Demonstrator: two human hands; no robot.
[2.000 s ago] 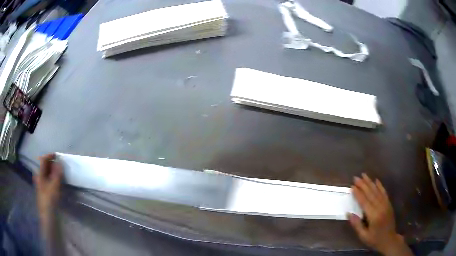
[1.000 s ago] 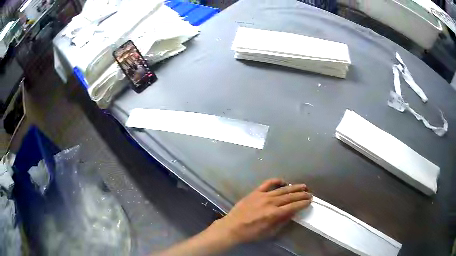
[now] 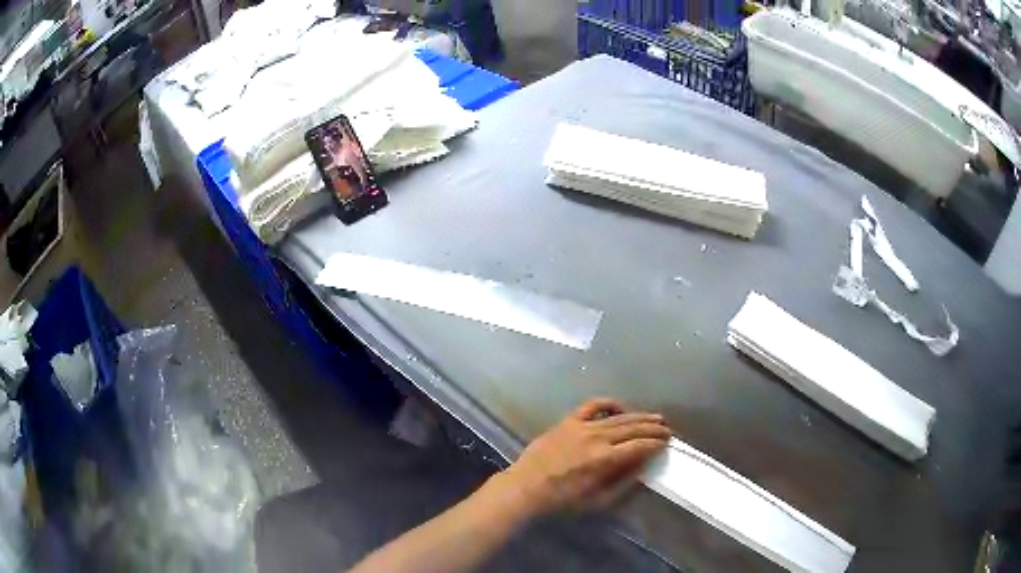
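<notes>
My left hand (image 3: 593, 453) reaches in from the lower left, palm down, its fingers together over the left end of a white fabric piece (image 3: 745, 504) at the table's front edge. The fingertips' grip underneath is hidden. My right hand is not in view. A shiny grey-white strip, likely the pressing template (image 3: 465, 300), lies alone near the table's left edge. A neat stack of white pieces (image 3: 655, 179) lies at the back, and a lower stack (image 3: 829, 375) lies to the right.
A crumpled white tie strip (image 3: 884, 274) lies at the right. A smartphone (image 3: 346, 168) leans on heaped white pieces (image 3: 370, 101) over a blue crate (image 3: 465, 78). White tubs (image 3: 862, 95) stand behind. A clear plastic bag (image 3: 190, 448) and blue container (image 3: 73, 325) are at lower left.
The view has swung left. The strip overlapping the white piece is now apart from it, farther left. My left hand has moved from the strip's left end to the white piece; my right hand has left view.
</notes>
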